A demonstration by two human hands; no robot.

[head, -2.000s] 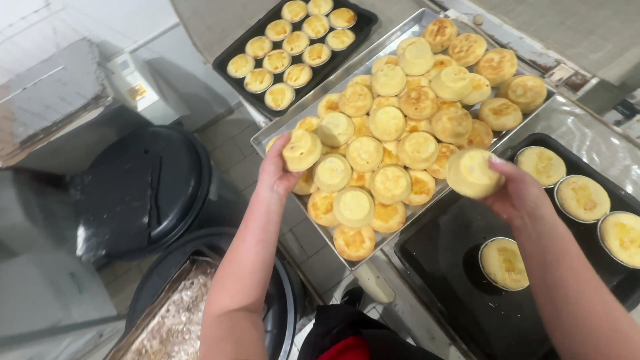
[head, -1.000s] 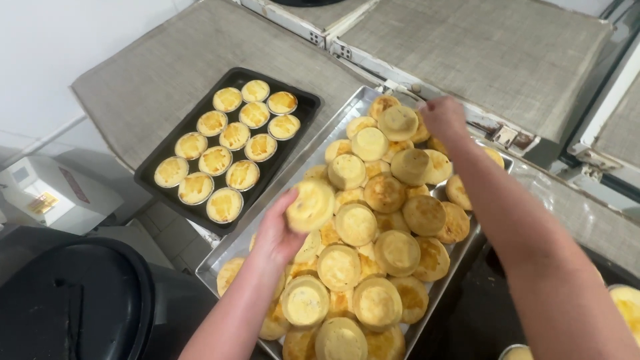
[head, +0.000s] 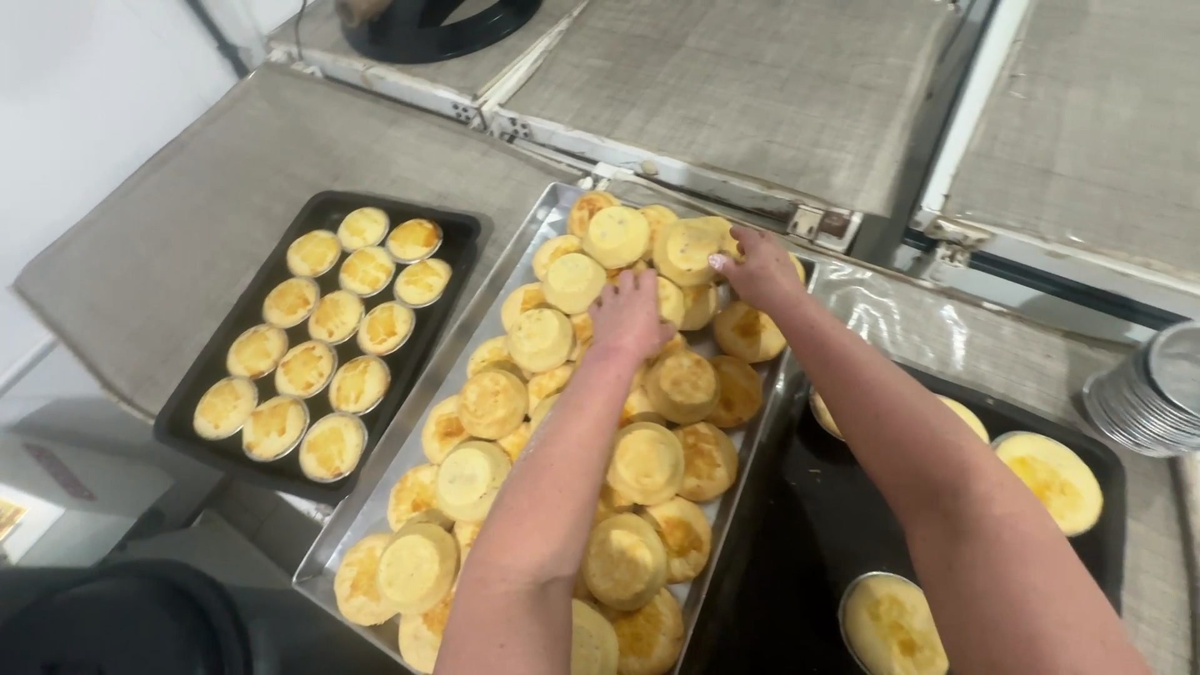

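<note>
A long silver metal tray (head: 548, 211) holds many small round golden baked goods (head: 647, 462), stacked in layers, several with their flat pale bases up. Over the tray's far part, my left hand (head: 626, 314) rests on the pile, fingers spread downward; what lies beneath its palm is hidden. My right hand (head: 761, 267) is at the far right corner of the pile, its fingertips beside an upturned pale one (head: 687, 251); whether it grips this is unclear. On the right, a black baking tray (head: 778, 562) holds several of the same goods in foil cups (head: 895, 623), partly covered by my right forearm.
To the left, a black tray (head: 178, 427) of baked goods in foil cups stands on a cloth-covered surface (head: 187, 216). A stack of round metal cups (head: 1148, 394) is at the far right. Cloth-covered panels with white metal edges (head: 656, 173) lie beyond the trays. A black lid (head: 122, 619) is at lower left.
The baked good in my left hand one second ago is no longer seen there, and that hand has moved right, onto the pile. The view has shifted.
</note>
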